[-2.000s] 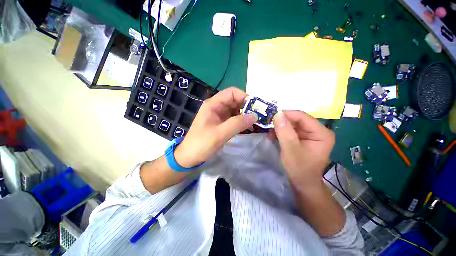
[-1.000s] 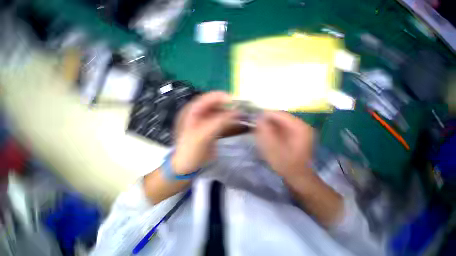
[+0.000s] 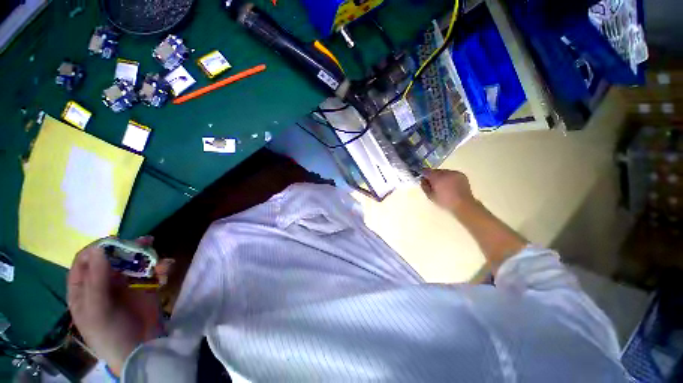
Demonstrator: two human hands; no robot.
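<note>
My left hand [image 3: 112,299] holds a pale-rimmed watch housing [image 3: 131,258] at the lower left, open side showing, with dark blue and metallic parts inside. A thin yellow edge shows just below the housing by the fingers. My right hand [image 3: 448,191] is stretched out to the right, its bent fingers closed at the near corner of a clear parts bin [image 3: 408,170]. The fingertips are partly hidden there. The bin holds small boards and mixed parts.
On the green mat [image 3: 247,123] lie a yellow sheet [image 3: 45,187], several circuit boards [image 3: 171,51], pouch batteries [image 3: 136,136], an orange stick [image 3: 219,84] and a round black mesh item [image 3: 146,7]. A thick black tool [image 3: 288,48] and black cables lie near the bin. A blue bin [image 3: 487,75] is beyond.
The view has swung to the right. My right hand has left the housing and reached out to the clear bin. My left hand alone now holds the housing.
</note>
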